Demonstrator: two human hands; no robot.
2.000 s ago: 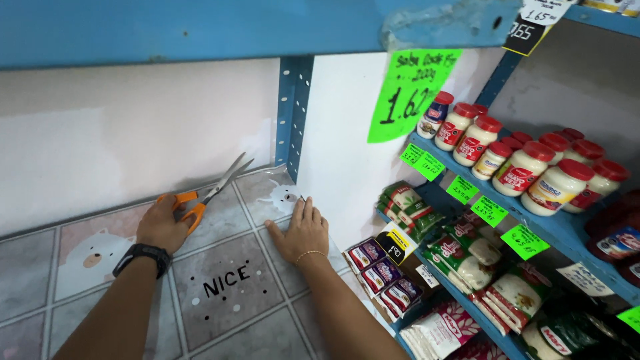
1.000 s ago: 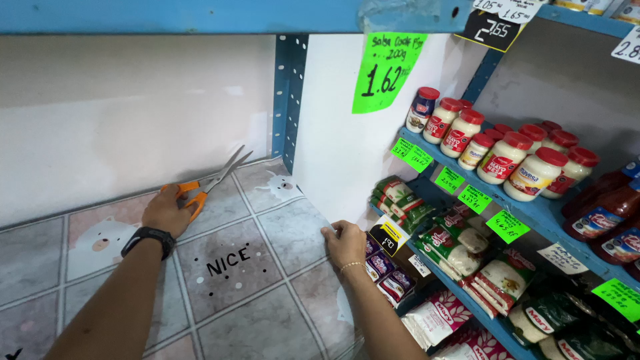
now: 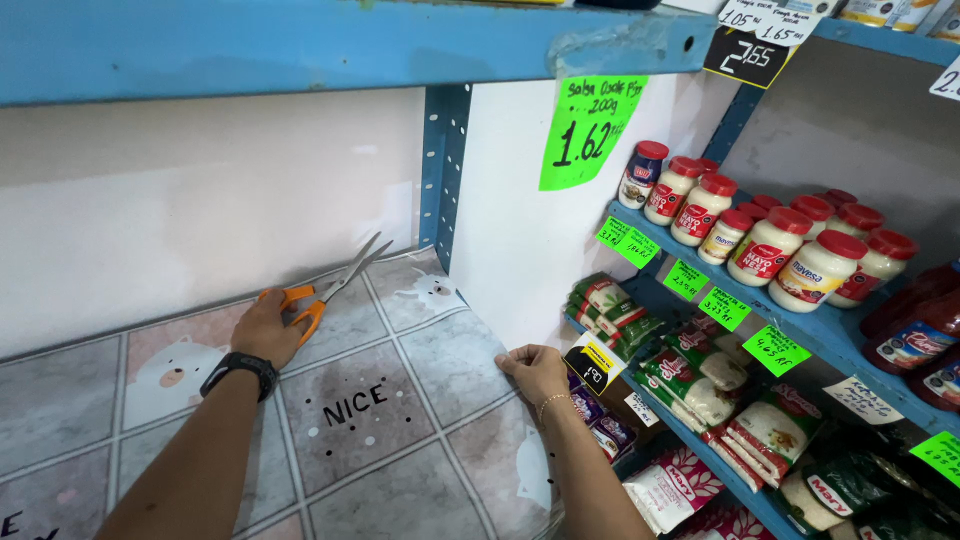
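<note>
My left hand (image 3: 266, 326), with a black watch on its wrist, holds orange-handled scissors (image 3: 330, 292) by the handles. Their blades are slightly apart and point toward the back corner, over the patterned sheet. That sheet (image 3: 360, 360), printed with grey and pink tiles, bears and lettering, covers the shelf surface below both hands. At its right edge my right hand (image 3: 534, 371) pinches the sheet between thumb and fingers. The sheet's far right corner lies near the foot of a blue perforated metal upright (image 3: 442, 180).
A blue shelf beam (image 3: 345, 49) crosses above, with a green price tag (image 3: 592, 131) hanging from it. White wall panels stand behind and to the right. Shelves at right hold mayonnaise jars (image 3: 761, 247), rice bags (image 3: 776, 420) and sauce bottles (image 3: 915, 322).
My right hand has moved from resting on the sheet near its far corner to gripping its right edge, nearer me. The scissors remain in my left hand.
</note>
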